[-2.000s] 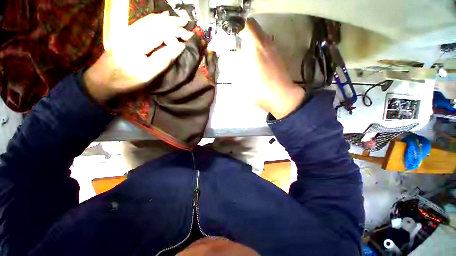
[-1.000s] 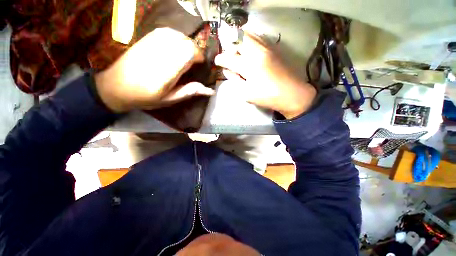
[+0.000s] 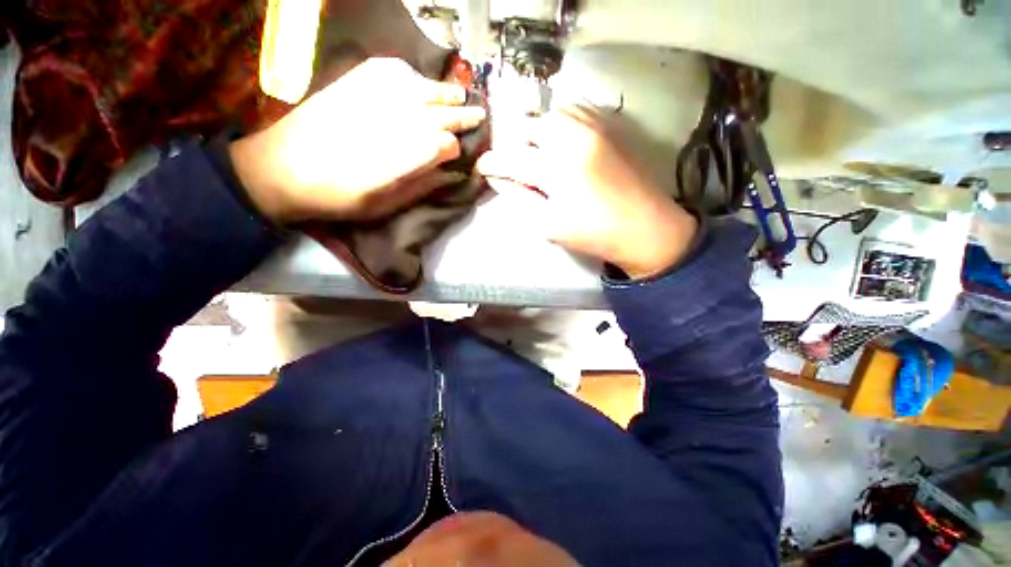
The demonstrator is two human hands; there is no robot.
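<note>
The patterned rust-red garment [image 3: 144, 83] is heaped at the upper left, and its dark brown-grey lining [image 3: 394, 249] reaches the table's front edge. My left hand [image 3: 360, 144] lies on the lining, fingers bent, gripping cloth near its right edge. My right hand [image 3: 577, 177] is just right of the cloth edge, fingertips near it; glare hides whether it pinches anything. The sewing machine's needle area [image 3: 534, 55] is above and between my hands. A pale yellow strip [image 3: 290, 50] stands left of it.
Black-handled shears [image 3: 718, 144] and a blue tool [image 3: 770, 205] lie right of my right hand. Farther right are a small box of metal bits [image 3: 894, 271], checked cloth [image 3: 848, 332] and a blue item [image 3: 920, 374] on an orange-yellow bench [image 3: 976, 399]. The machine head [image 3: 865, 55] spans the upper right.
The cloth's lower corner has moved left and up from the table edge. My left hand has shifted right along the cloth. My right hand has come down from beside the needle.
</note>
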